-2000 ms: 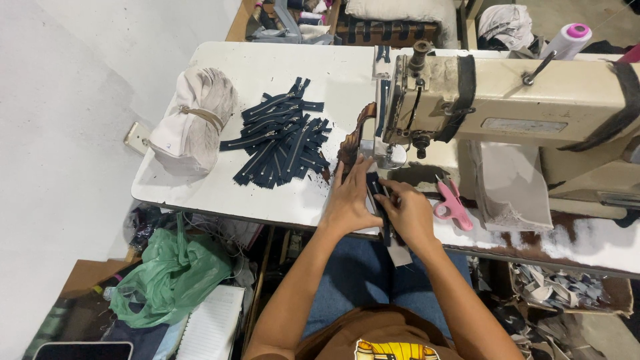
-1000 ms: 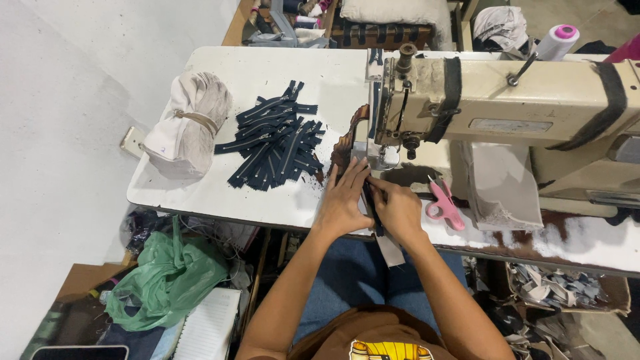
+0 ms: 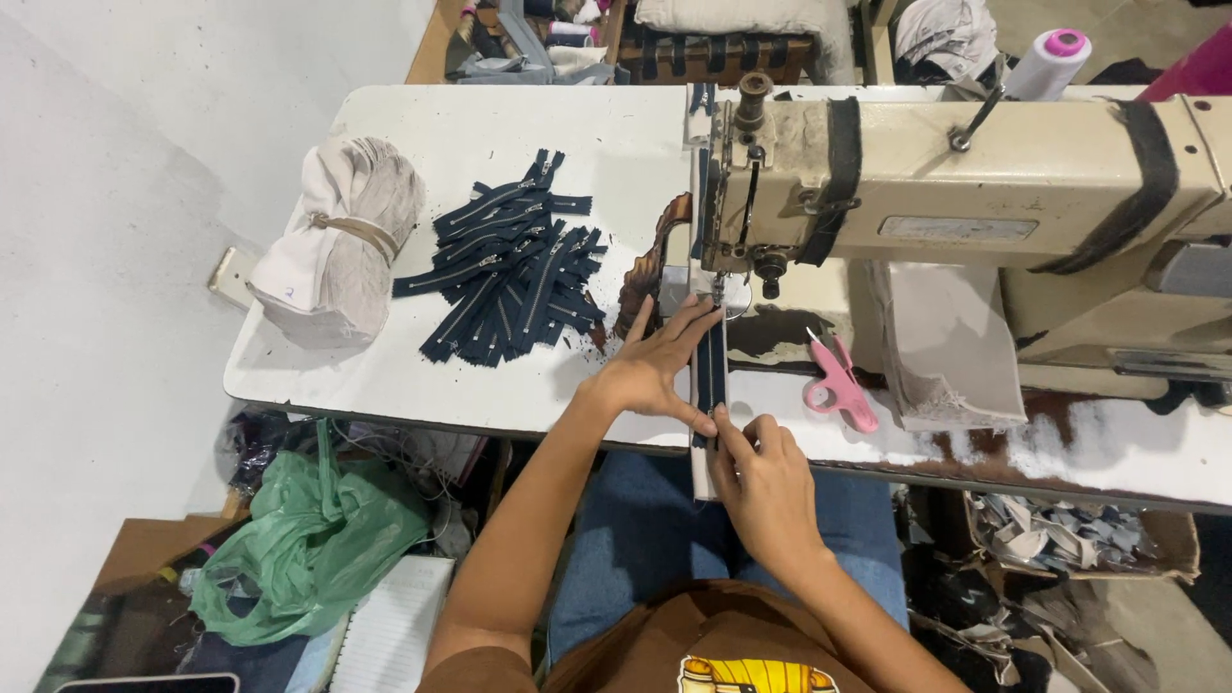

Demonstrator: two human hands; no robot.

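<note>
A navy zipper (image 3: 710, 371) lies lengthwise on a pale fabric strip (image 3: 705, 481), which runs under the needle of a beige sewing machine (image 3: 924, 183) and hangs over the table's front edge. My left hand (image 3: 654, 371) rests spread on the zipper and strip, its fingertips just before the presser foot. Thumb and forefinger of my right hand (image 3: 765, 476) pinch the zipper's near end with the strip. Another zipper on pale fabric (image 3: 703, 111) extends behind the needle. Left of the machine lies a heap of navy zippers (image 3: 520, 269).
A tied bundle of pale fabric (image 3: 337, 241) stands at the table's left. Pink thread snips (image 3: 840, 385) and a stack of pale fabric pieces (image 3: 953, 346) lie right of my hands. Below the table are a green plastic bag (image 3: 308, 539) and a box of scraps (image 3: 1068, 534).
The zipper now lies flat along the strip before the needle. My right hand has moved toward me, to the zipper's near end; my left hand remains by the presser foot.
</note>
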